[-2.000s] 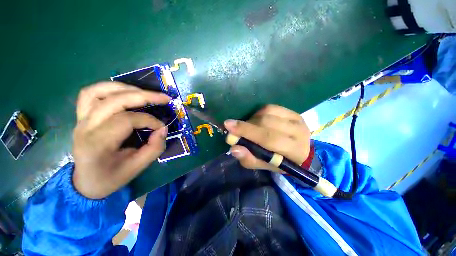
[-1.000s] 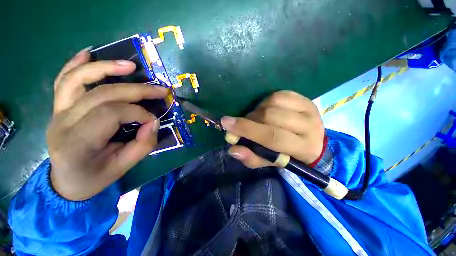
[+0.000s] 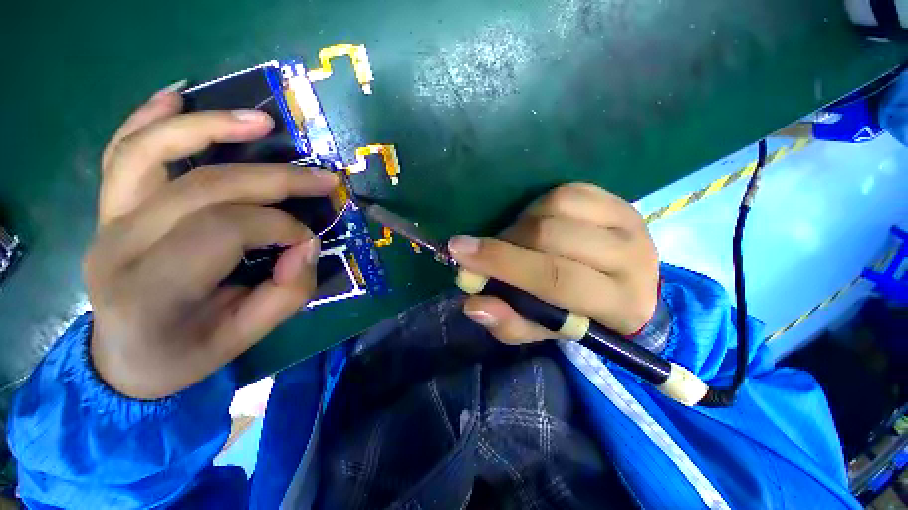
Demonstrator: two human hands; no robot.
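Observation:
The blue PCB panel [image 3: 317,131] runs along the ends of dark, white-bordered LCD modules [image 3: 236,96] on the green mat. Yellow-orange flex cable tabs [image 3: 382,157] stick out from its far edge. My left hand [image 3: 204,234] lies over the modules, index fingertip at the middle flex cable, with thin solder wire [image 3: 339,221] between thumb and finger reaching the board. My right hand [image 3: 567,261] holds the soldering iron [image 3: 622,354] like a pen, its tip at the board's middle beside the left index fingertip. The exact contact point is too small to tell.
The green bench mat [image 3: 637,110] has a worn, shiny patch. A loose module [image 3: 8,249] is cut off at the left edge. A white tub with black bands [image 3: 878,14] stands at the top right. The iron's black cord [image 3: 739,269] hangs at the right above the pale blue floor.
The view has shifted, so the panel and left hand appear further up and left. The iron tip has come in from beside the middle tab to the board below it.

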